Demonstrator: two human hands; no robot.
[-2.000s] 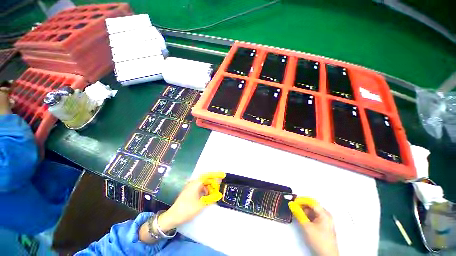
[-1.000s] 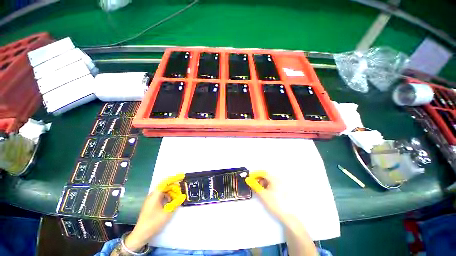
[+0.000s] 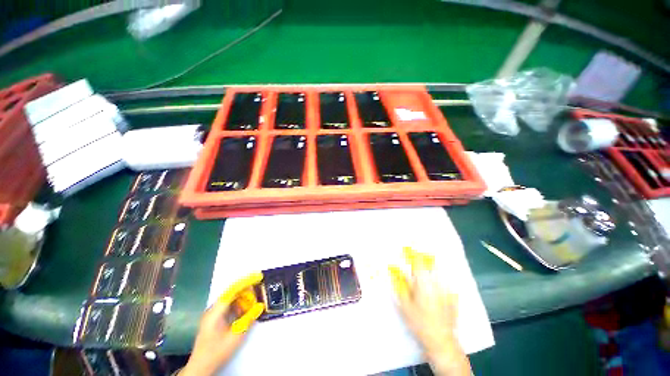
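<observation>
A phone-sized slab with a printed film on its face (image 3: pixel 312 287) lies on the white work sheet (image 3: pixel 367 239), slightly tilted in direction. My left hand (image 3: pixel 229 316), with yellow finger cots, grips its left end. My right hand (image 3: pixel 426 301) is off the slab, to its right over the sheet, fingers spread, blurred and empty. The orange-red phone tray (image 3: pixel 334 197) behind the sheet holds several dark slabs, and one pocket at the back right has a white label (image 3: pixel 410 114).
Overlapping printed films (image 3: pixel 132 283) run along the bench at left. White stacks (image 3: pixel 77 139) and a white roll (image 3: pixel 163 147) are behind them. At right are a thin stick (image 3: pixel 502 255), a dish with bottles (image 3: pixel 555 235), tissue (image 3: pixel 488 172) and a clear bag (image 3: pixel 518 103).
My right hand has let go of the slab's right end and moved right. My left hand still grips the slab, which has shifted slightly left and down. The view has turned from its earlier slant.
</observation>
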